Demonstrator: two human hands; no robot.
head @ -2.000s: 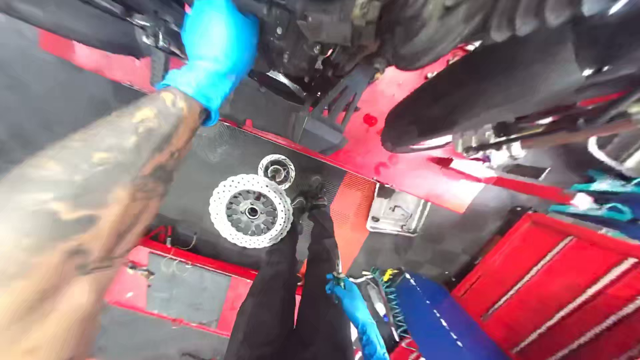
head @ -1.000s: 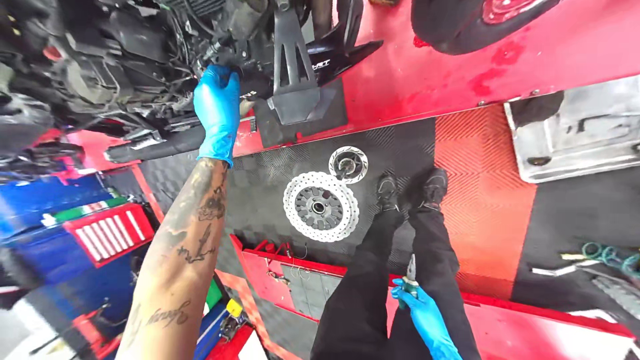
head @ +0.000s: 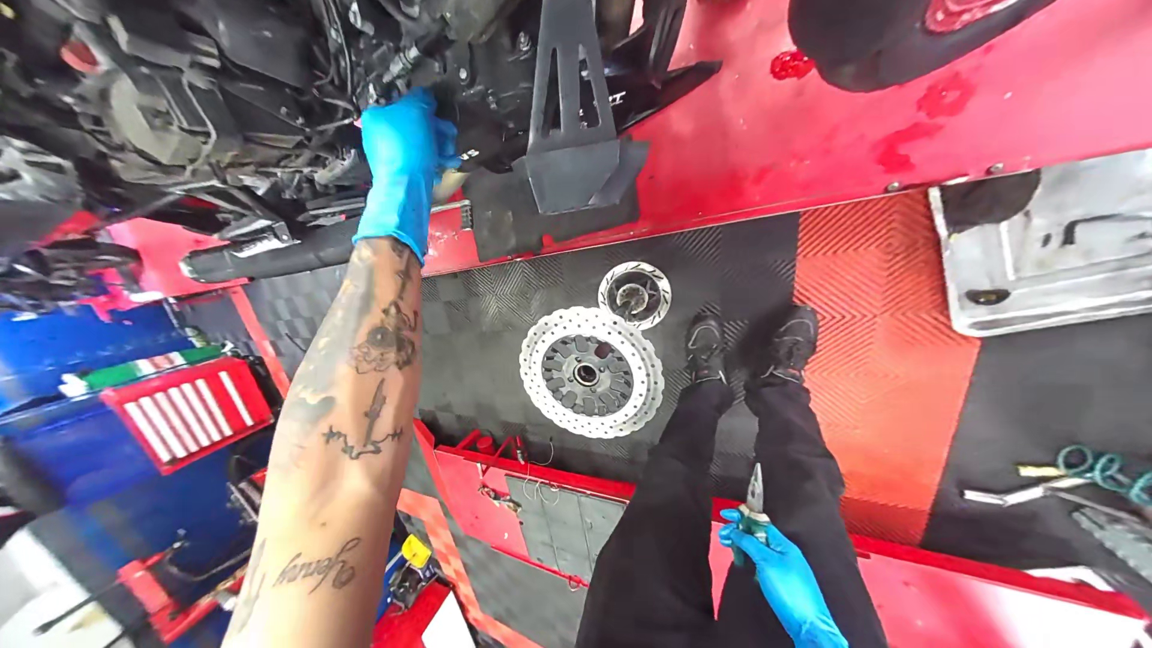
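My left hand [head: 405, 162], in a blue glove, reaches up into the dark underside and engine parts of a motorcycle [head: 261, 81]; its fingers are partly hidden among hoses and cables, so a grip cannot be made out. Low in the view, my right hand [head: 774, 567], also gloved in blue, holds needle-nose pliers [head: 754, 504] by the handles, jaws pointing up, in front of my legs. Right of my left hand a black slotted bracket [head: 571, 117] hangs over the red lift platform [head: 738, 162].
Perforated brake discs with a hub [head: 591, 372] and a smaller disc [head: 635, 295] lie on the black tiled floor by my shoes. A metal tray [head: 1053, 243] is at right, a tyre [head: 891, 45] above. A red panel [head: 477, 495] crosses below. A red rack [head: 189, 414] stands left.
The view has shifted a lot since two seconds ago. My left hand stays up at the motorcycle, and my right hand still holds the pliers low down.
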